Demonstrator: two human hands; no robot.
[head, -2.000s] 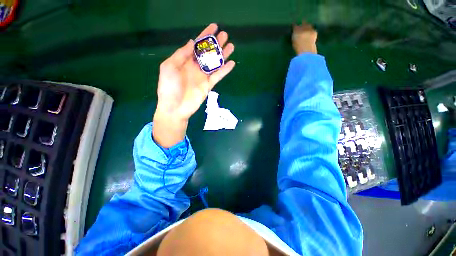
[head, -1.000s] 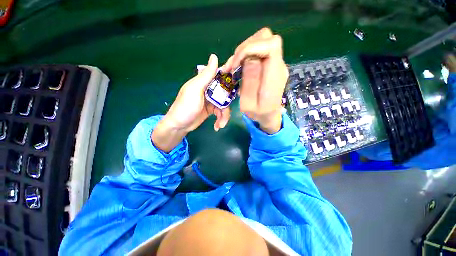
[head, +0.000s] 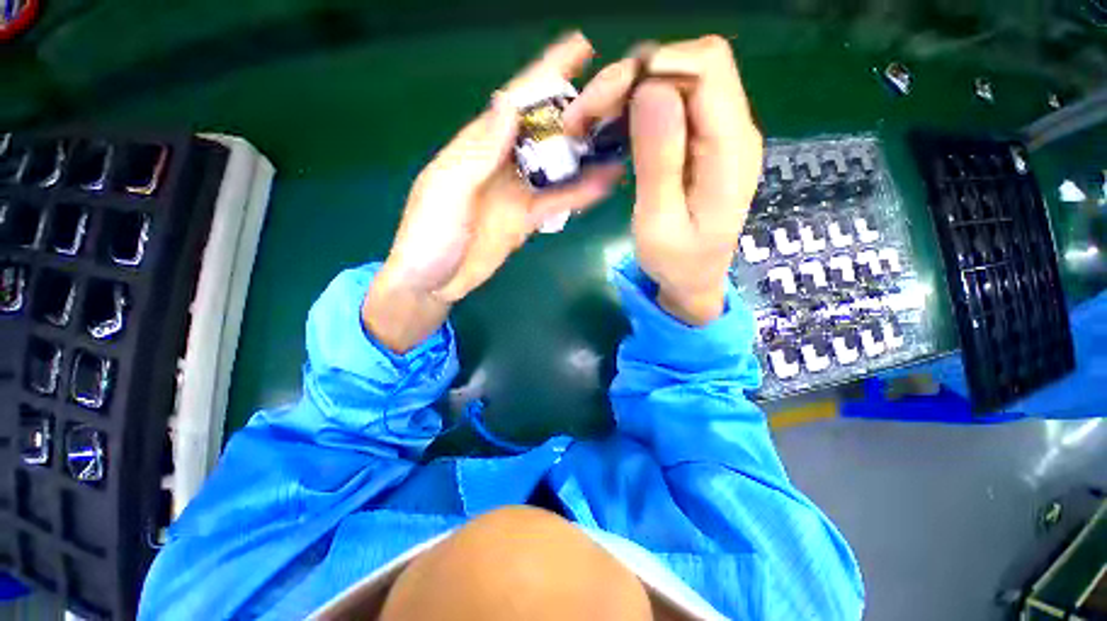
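My left hand [head: 467, 206] holds a small rounded-square watch housing [head: 549, 143], open side up, with gold-yellow and white parts inside. My right hand [head: 692, 158] is beside it on the right, with thumb and fingers pinched close to the housing's right edge. A dark piece shows between the right fingers and the housing; it is blurred, and I cannot tell exactly what it is. The right fingertips overlap the housing's right side.
A black tray [head: 146, 303] of housings stands on the left over a white tray [head: 225, 315]. A clear blister tray [head: 880, 261] and a ribbed black tray [head: 995, 267] lie on the right. Small parts [head: 897, 79] lie beyond them. A white scrap [head: 555, 222] shows under my left hand.
My right hand has come back from the far side of the bench to the housing. Since a second ago both hands have moved slightly farther out, with the right hand shifted right.
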